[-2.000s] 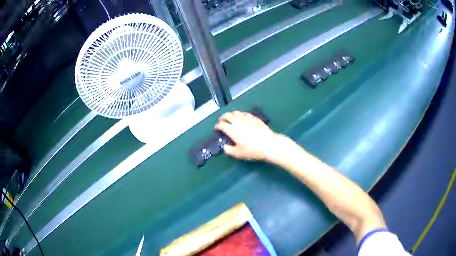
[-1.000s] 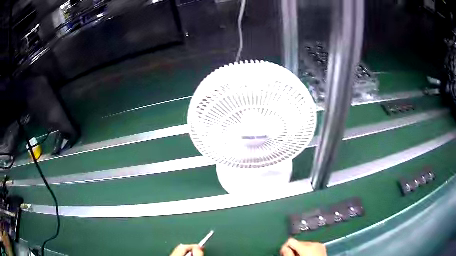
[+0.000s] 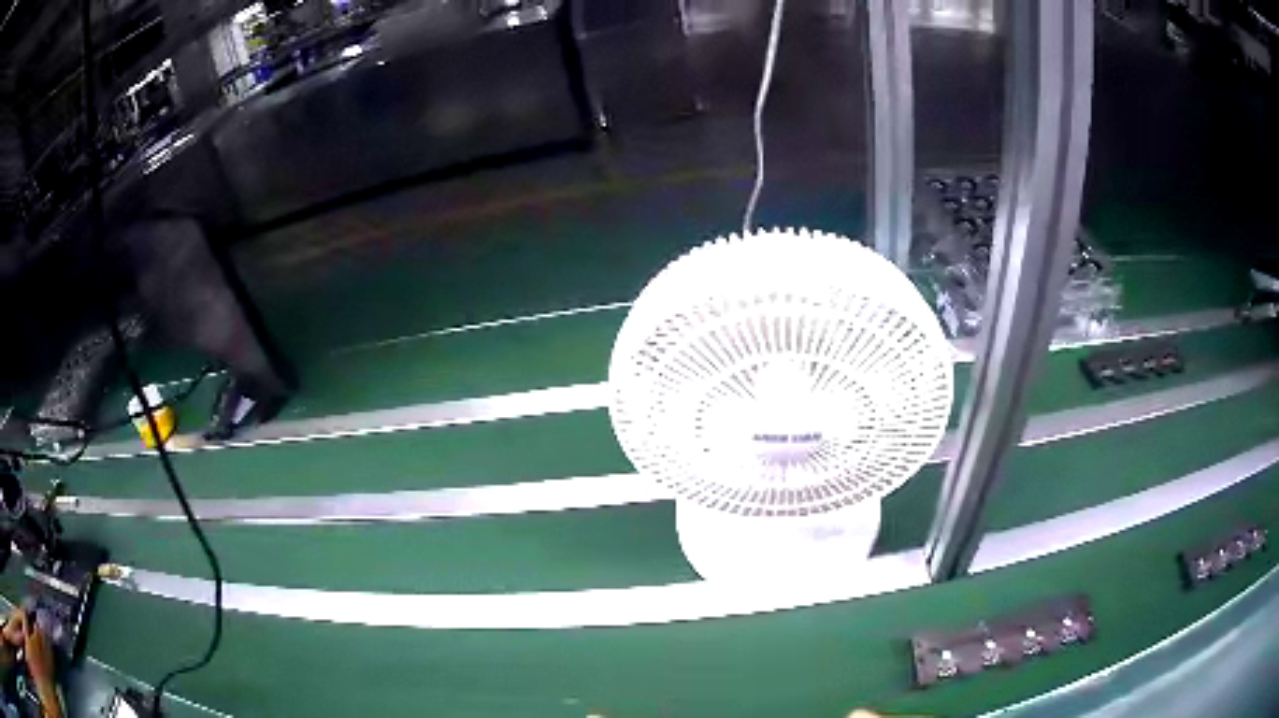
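A dark four-position module [image 3: 1000, 645] with bright metal fittings lies singly on the green bench, at the lower right. A second one [image 3: 1223, 558] lies farther right, near the bench's front edge. Only a sliver of my right hand [image 3: 870, 714] shows at the bottom edge, left of and below the nearer module and apart from it. A tiny skin-coloured trace at the bottom edge, left of centre, may be my left hand [image 3: 598, 715]. Their fingers and anything in them are hidden by the frame's edge.
A white desk fan [image 3: 783, 393] stands ahead, beside an upright metal post [image 3: 1013, 281]. Metal strips [image 3: 421, 607] run along the bench. Another module [image 3: 1133, 368] lies farther back. A black cable [image 3: 197, 519] hangs at left, near another person's hands [image 3: 34, 652].
My right hand has let go of the nearer module and withdrawn to the bottom edge. The slim tool in my left hand has left the view. The camera has turned towards the fan and left bench.
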